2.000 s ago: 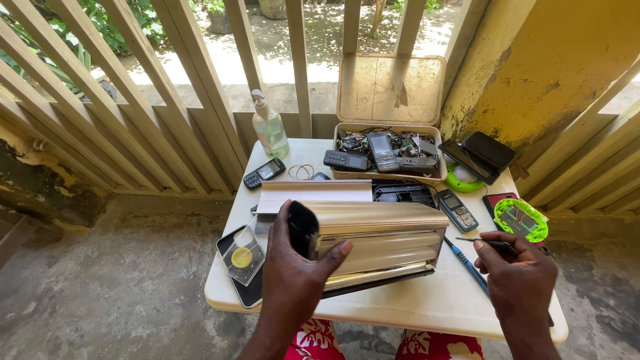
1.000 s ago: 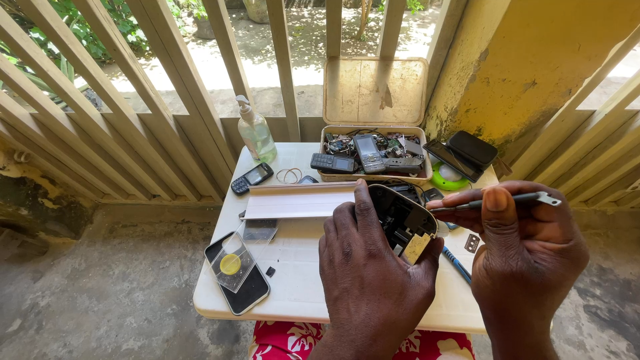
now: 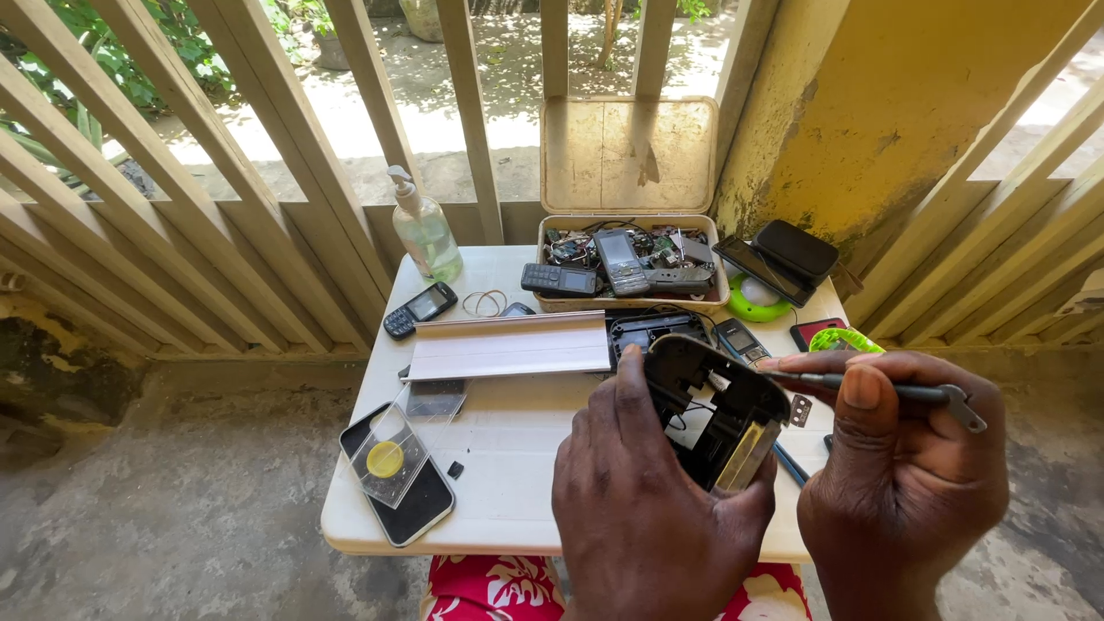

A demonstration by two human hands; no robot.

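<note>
My left hand grips a black plastic housing with a gold-coloured edge, held tilted above the right half of the table. My right hand holds a slim dark screwdriver-like tool between thumb and fingers. Its tip lies close to the right rim of the housing; whether it touches cannot be told. Behind the housing, a white and gold panel lies on the table beside another black electronic part. A small metal plate with holes shows between the hands.
On the white table are an open box of circuit boards and phones, a pump bottle, a keypad phone, a smartphone under a clear plastic case, a blue tool and a green round device. Slatted railing stands behind.
Two seconds ago my left hand held the gold-coloured casing low over the table. The black housing's open inside now faces up, and the tool in my right hand has come to its rim.
</note>
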